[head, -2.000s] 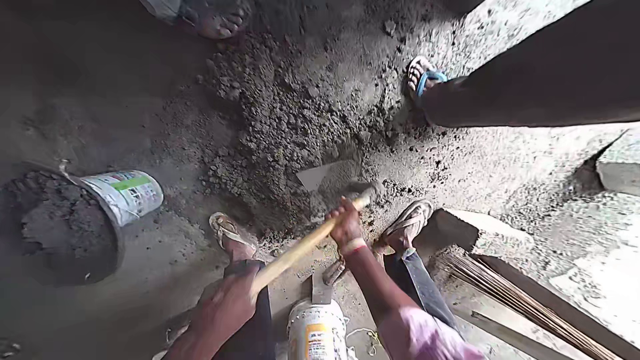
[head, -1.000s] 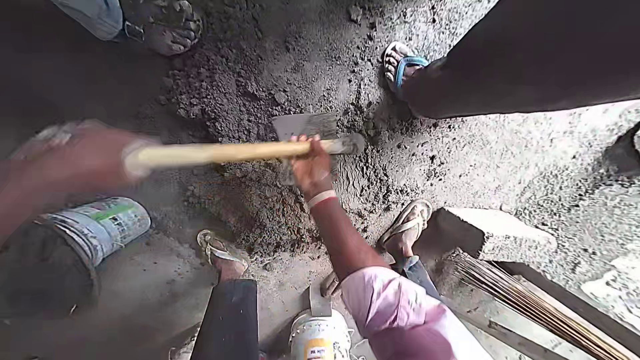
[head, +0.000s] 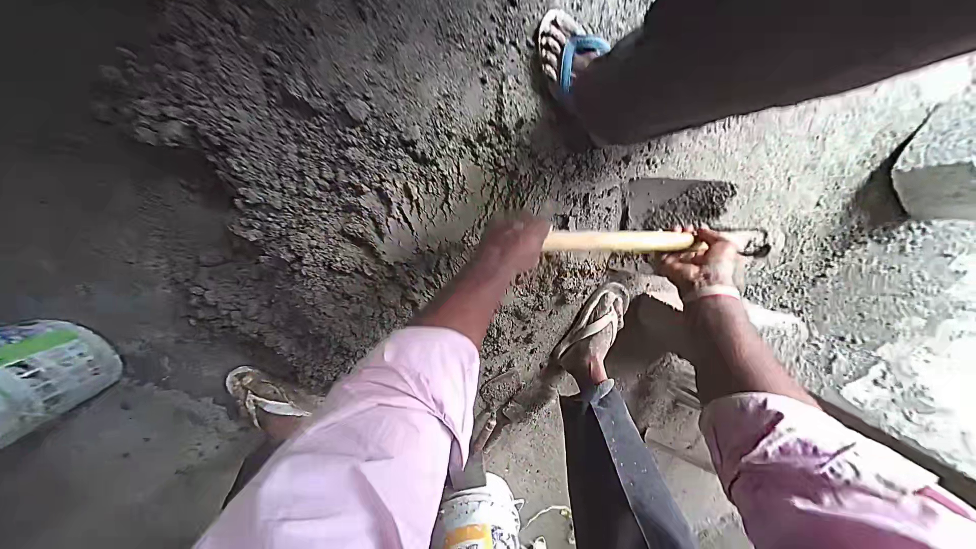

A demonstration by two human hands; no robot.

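My left hand [head: 515,242] is closed around the rear part of a pale wooden handle [head: 618,241], slightly blurred. Near the handle's head end, my right hand [head: 705,259] grips it, with a light band at the wrist. The handle belongs to a hoe-like tool whose flat metal blade [head: 663,200] lies on the ground just above the handle, with wet mortar on part of it. A broad heap of grey, crumbly mortar [head: 305,152] spreads to the left of the blade, reaching close to my feet.
Another person's sandalled foot [head: 572,53] stands beyond the mortar. A white bucket [head: 57,377] lies at the left; another white bucket [head: 482,515] stands between my legs, beside a trowel [head: 499,389]. A concrete block [head: 938,191] is at the far right. My sandalled foot [head: 598,324] is below the handle.
The tool and both my hands have moved right, and the blade now lies at the right of the heap. My left hand has come in closer to my right. The view has shifted.
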